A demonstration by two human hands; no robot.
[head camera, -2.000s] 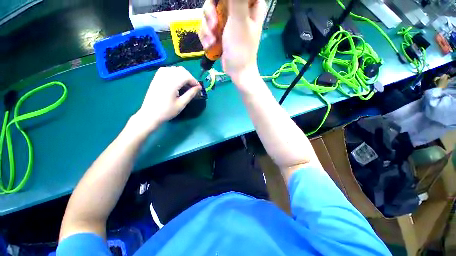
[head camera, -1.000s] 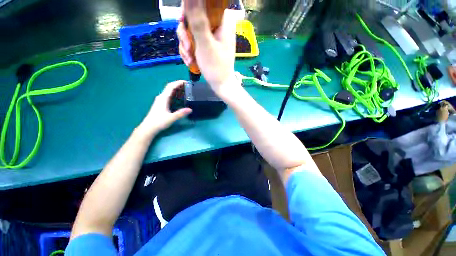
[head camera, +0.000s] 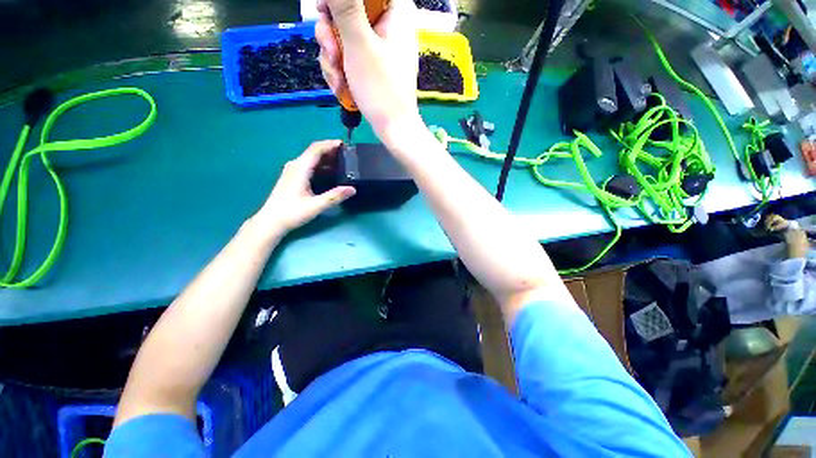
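Observation:
A black box-shaped housing (head camera: 380, 173) lies on the green bench in front of me. My left hand (head camera: 302, 190) holds its left end between thumb and fingers. My right hand (head camera: 380, 67) grips an orange electric screwdriver (head camera: 347, 106) upright above that end. The metal bit points down at the housing's upper left edge; whether it touches a screw is too small to tell. My right wrist hides part of the housing's right side. A green cable (head camera: 483, 150) runs right from beside my right wrist.
A blue tray (head camera: 234, 67) and a yellow tray (head camera: 471, 72) of dark small parts stand behind. A looped green cable (head camera: 63, 183) lies left, tangled green cables (head camera: 667, 161) and black housings (head camera: 586, 94) right. A black cord (head camera: 526, 116) hangs across. Cartons (head camera: 608, 300) and another person's hand (head camera: 777, 224) are at right.
The housing has been turned and now lies broadside, with my left hand at its left end. The screwdriver has stayed upright in my right hand, its bit now visible. The camera view has shifted.

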